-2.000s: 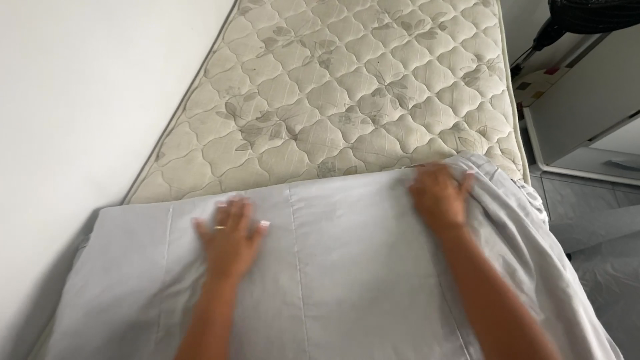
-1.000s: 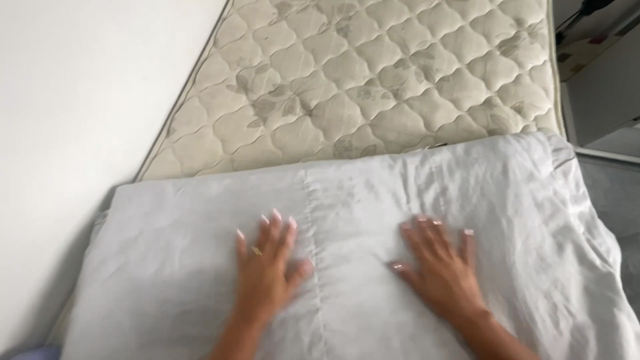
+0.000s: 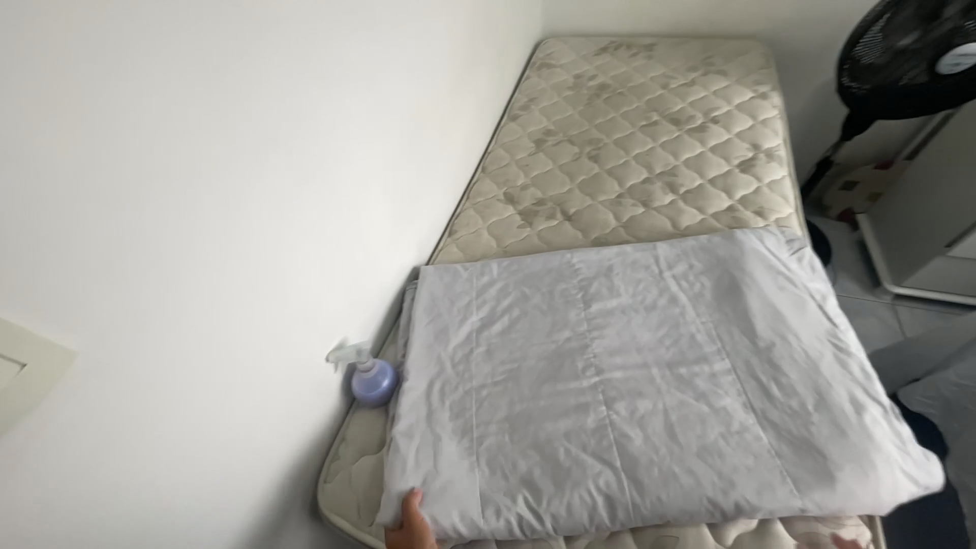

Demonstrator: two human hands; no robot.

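Observation:
A folded light grey quilt (image 3: 610, 381) lies across the near part of a quilted beige mattress (image 3: 633, 145) with a faint leaf pattern. My left hand (image 3: 412, 524) is at the quilt's near left corner, its thumb on top and its other fingers hidden at the edge. Of my right hand (image 3: 845, 541), only a blurred bit shows at the bottom edge, just below the quilt's near edge on the right; its fingers cannot be made out. A spray bottle (image 3: 374, 381) with purple liquid and a white trigger head lies on the mattress, left of the quilt.
A white wall (image 3: 267, 191) runs along the mattress's left side, with a wall plate (image 3: 27, 370) at far left. On the right stand a black fan (image 3: 907, 61) and a white cabinet (image 3: 930, 221) on a tiled floor (image 3: 865, 324). Grey fabric (image 3: 934, 404) lies at the lower right.
Both hands have left the top of the quilt and come down to its near side. My left thumb now rests on the near left corner. The view has widened, showing the spray bottle and fan.

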